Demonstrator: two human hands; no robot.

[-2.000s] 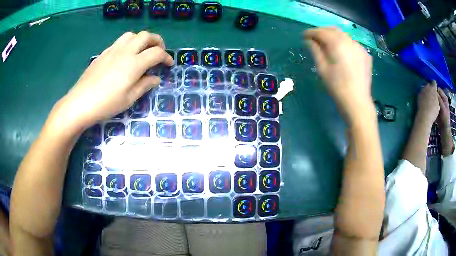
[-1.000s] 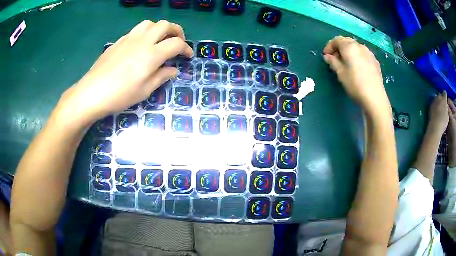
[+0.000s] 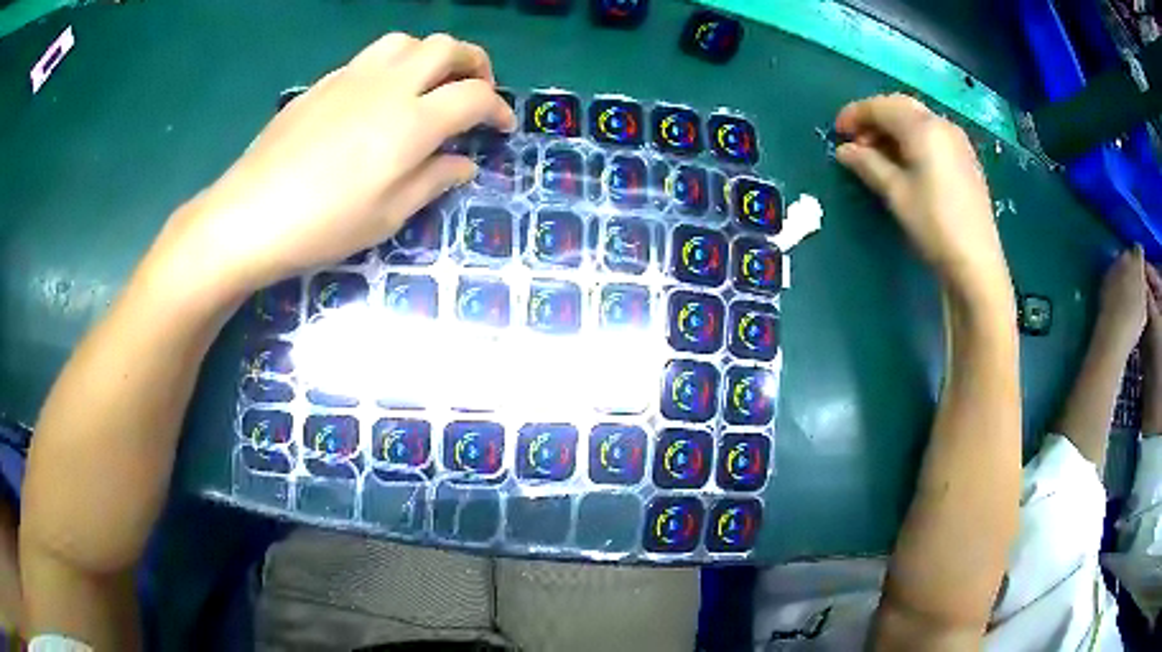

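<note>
A clear tray lies before me, with rows of black rounded-square display units showing coloured dials. Strong white glare covers its middle. Several pockets in the nearest row are empty. My left hand is over the tray's far left part, fingertips at a dark unit in the far row; whether it grips the unit is hidden. My right hand is above the bench, right of the tray, with thumb and index finger close together. Something tiny and unclear shows at those fingertips.
Set-aside black units lie beyond the tray by the green strip. A white scrap touches the tray's right side. A small square unit lies at right. A white frame piece is far left. Another person's forearm and a blue bin are at right.
My right hand has come lower from its blurred, raised position, and its fingers are closer together. My left hand stays at the far row. The view has shifted, moving the tray rightward in the picture.
</note>
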